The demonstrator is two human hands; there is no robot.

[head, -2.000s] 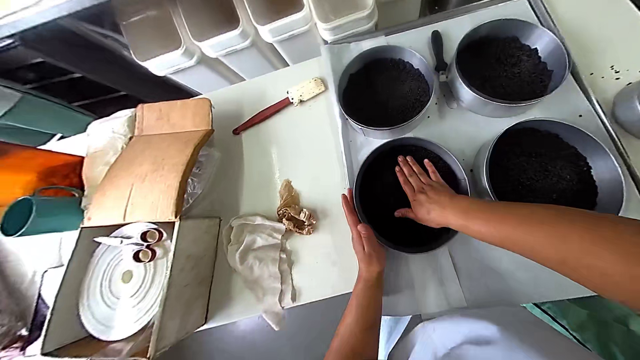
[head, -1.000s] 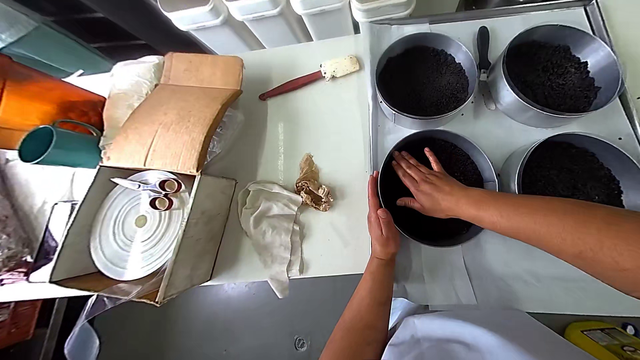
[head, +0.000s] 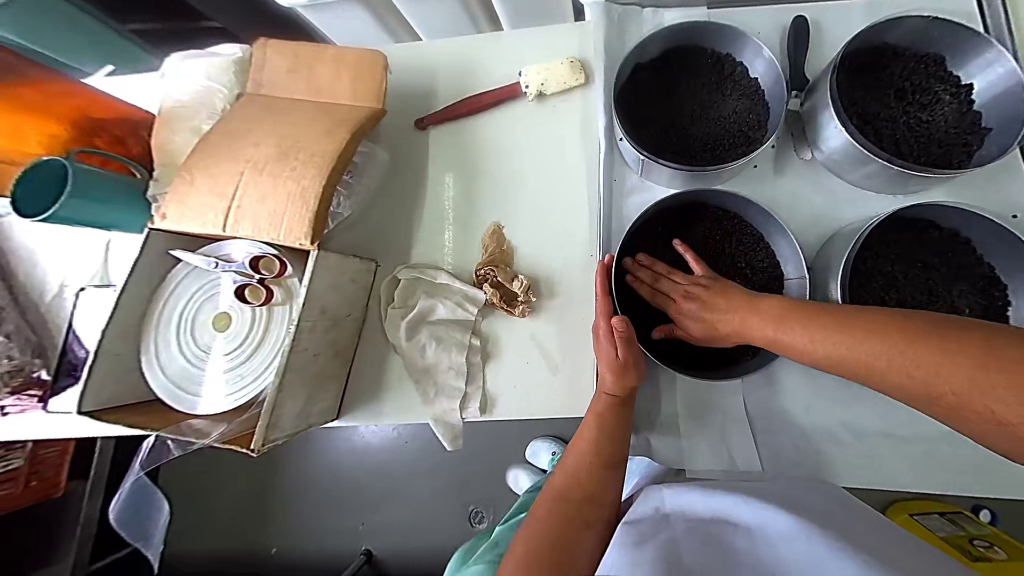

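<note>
A round metal cake ring (head: 792, 264) holds dark crumbs (head: 732, 240) and stands on a paper-lined tray. Flat inside it, on the crumbs at the left side, lies my right hand (head: 692, 300), fingers spread. My left hand (head: 616, 336) rests upright against the outside of the ring's left wall, its fingers together and straight. Three more metal rings with dark crumbs stand around it: one behind (head: 696, 100), one at the back right (head: 912, 104) and one at the right (head: 928, 264), partly covered by my right forearm. A black-handled spatula (head: 798, 64) lies between the back two.
Left of the tray lie a red-handled scraper (head: 472, 104), crumpled brown paper (head: 504, 276) and a pale cloth (head: 440, 320) over the table edge. An open cardboard box (head: 320, 344) holds a white disc (head: 216, 352) and scissors (head: 240, 268). A green mug (head: 80, 192) lies beyond it.
Both hands remain at the same ring; the right hand's fingers have shifted toward its left wall since two seconds ago. The view has moved, with more floor now showing.
</note>
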